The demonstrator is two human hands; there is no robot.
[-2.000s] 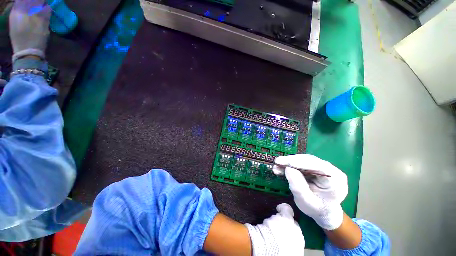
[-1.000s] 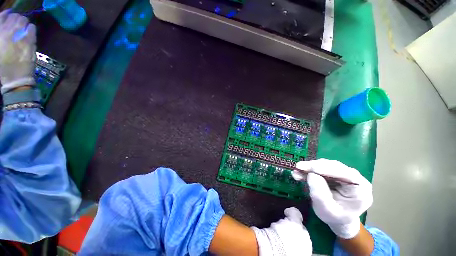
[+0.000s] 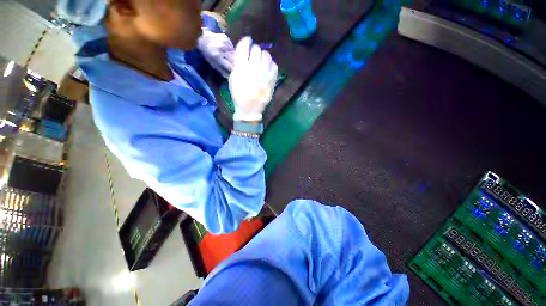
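The green PCB panel [image 3: 479, 251] lies on the black work mat [image 3: 371, 149] at the lower right and is cut off by the picture's edge. Its upper board row has blue-glowing components under the seven-segment displays. The lower row's components look grey-white. The wearer's left sleeve, light blue, is at the bottom centre. Neither my left hand nor my right hand is in the picture, and the brush does not show.
A person in a blue smock and white gloves works at the left, beside a blue cup [image 3: 298, 19]. A pale metal-fronted tray [image 3: 473, 48] is at the upper right. A black tray [image 3: 143, 230] and a red tray [image 3: 227, 242] are low at the left.
The view has swung left, bringing in the neighbour's upper body and the floor. The panel now sits at the right edge. Both my hands and the near cup have left the picture.
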